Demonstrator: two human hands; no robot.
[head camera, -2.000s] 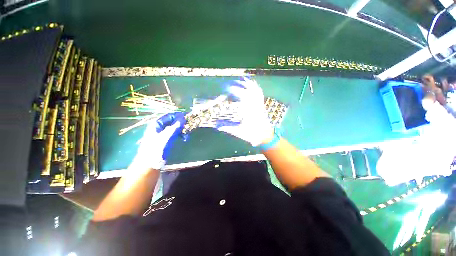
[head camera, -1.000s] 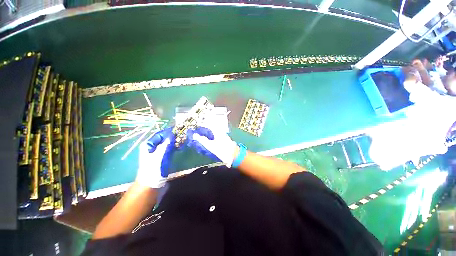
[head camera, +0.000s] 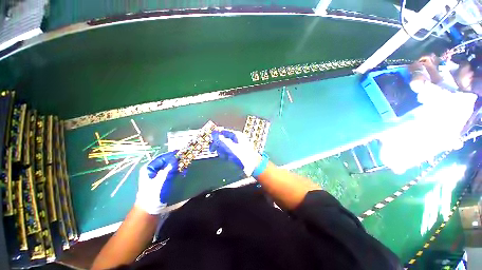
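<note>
A board strip (head camera: 196, 145), yellow and dark, is held at a slant above the bench. My left hand (head camera: 157, 176), in a white glove with blue fingers, grips its lower left end. My right hand (head camera: 235, 150), gloved the same way with a light blue wrist band, has its fingers at the upper right end. A grooved metal plate (head camera: 177, 139) lies behind the strip, partly covered by it. A board panel (head camera: 258, 131) lies on the bench just right of the plate, partly behind my right hand.
Loose yellow, green and pale rails (head camera: 119, 153) lie left of the plate. A panel stack (head camera: 34, 184) stands at far left. Single boards (head camera: 298, 70) line the dark green belt (head camera: 158, 63). A blue bin (head camera: 381, 94) and another person (head camera: 423, 126) are at far right.
The view has shifted, so the bench items sit lower and further left. My right hand has moved from the strip's lower part to its upper right end. The strip stays held in my left hand.
</note>
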